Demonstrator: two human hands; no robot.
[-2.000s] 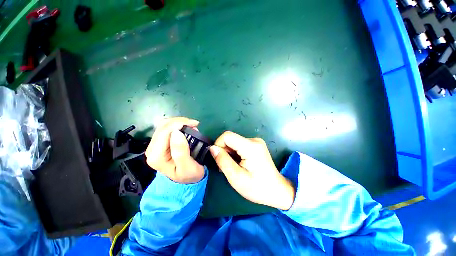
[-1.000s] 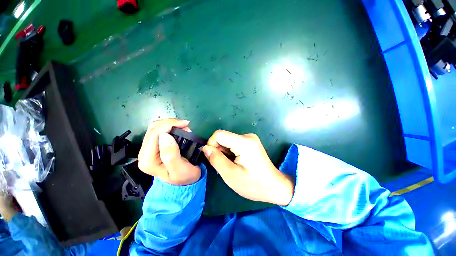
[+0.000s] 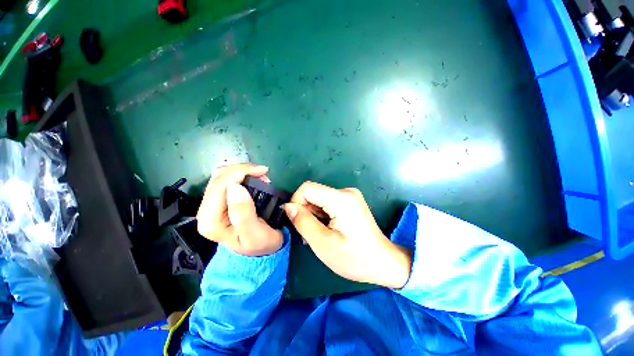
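Observation:
A small blocky black plastic bracket (image 3: 266, 199) is held just above the green bench mat, in front of my body. My left hand (image 3: 235, 212) is closed round its left side, thumb on its near face. My right hand (image 3: 340, 233) has its thumb and forefinger at the bracket's right edge. Whether a small part is between those fingertips is hidden. Loose black parts (image 3: 186, 259) lie in a pile left of my left hand, one with a fan-shaped face and a round hole.
A black tray (image 3: 104, 229) stands on the left with a crumpled clear bag (image 3: 31, 198) at it. A neighbour's blue sleeve (image 3: 35, 299) is at lower left. Red-and-black units (image 3: 42, 80) lie at upper left. A blue bin (image 3: 556, 97) with black and silvery parts stands right.
The view has shifted slightly. Both hands stay at the bracket, which is turned a little compared with two seconds ago. The neighbour's bare hand seen a second ago no longer shows.

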